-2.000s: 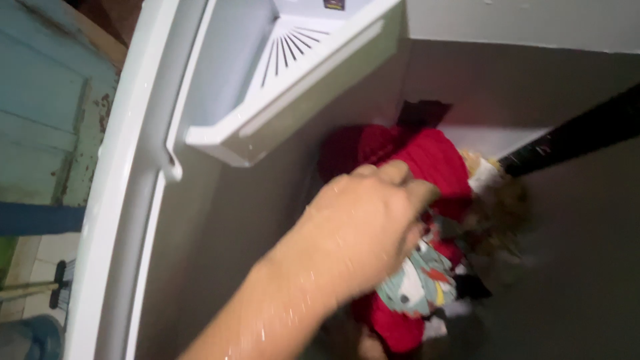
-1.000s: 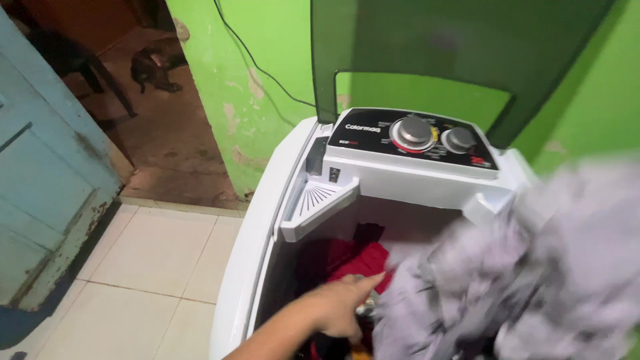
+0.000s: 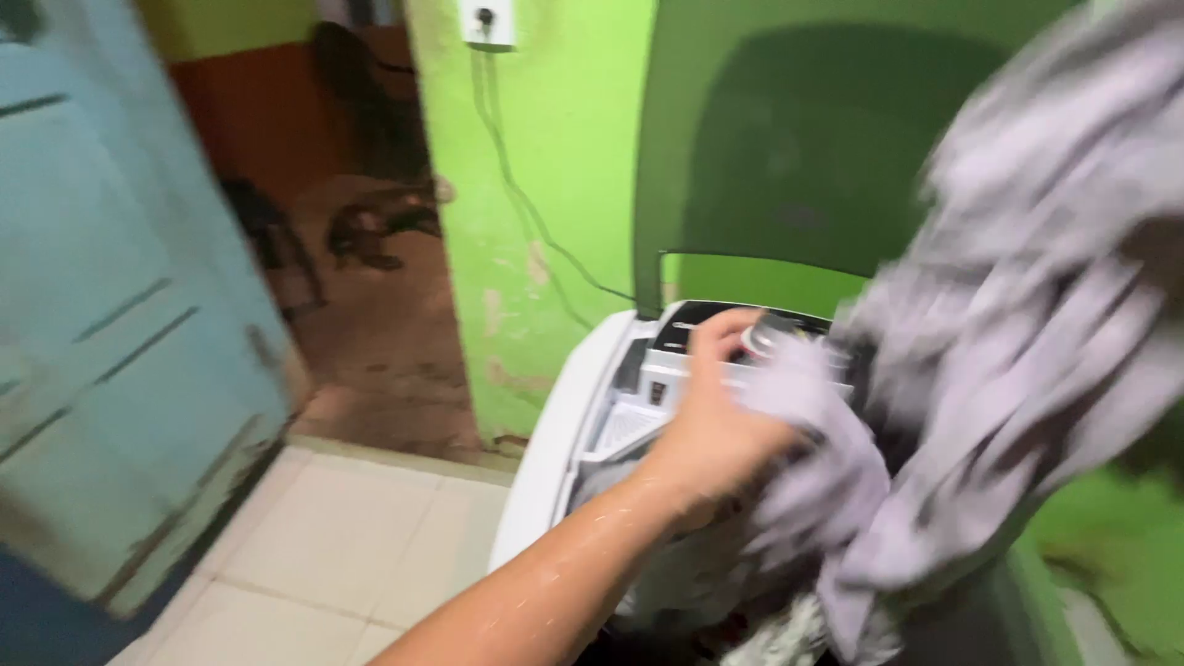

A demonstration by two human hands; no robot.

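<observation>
My left hand (image 3: 726, 421) reaches over the tub of a white top-loading washing machine (image 3: 546, 444), with its fingers spread and curved beside a lilac-grey cloth (image 3: 999, 370). Blur hides whether the hand grips that cloth. The cloth hangs in a large bundle from the upper right down to the tub. My right hand cannot be made out; the bundle covers most of the right side. Behind my fingers is the black control panel (image 3: 680, 335) with a silver knob (image 3: 766, 335). A patterned whitish fabric (image 3: 786, 634) shows low in the tub.
The machine's dark translucent lid (image 3: 795, 139) stands raised against a green wall (image 3: 564, 157). A cord runs from a wall outlet (image 3: 487, 20) down behind the machine. On the left are a worn blue door (image 3: 120, 305), a doorway with a dark chair (image 3: 273, 240), and light floor tiles (image 3: 324, 536).
My left hand has risen from the red clothes in the tub to in front of the control panel. The lilac-grey cloth now reaches higher at the right. The view has swung toward the doorway.
</observation>
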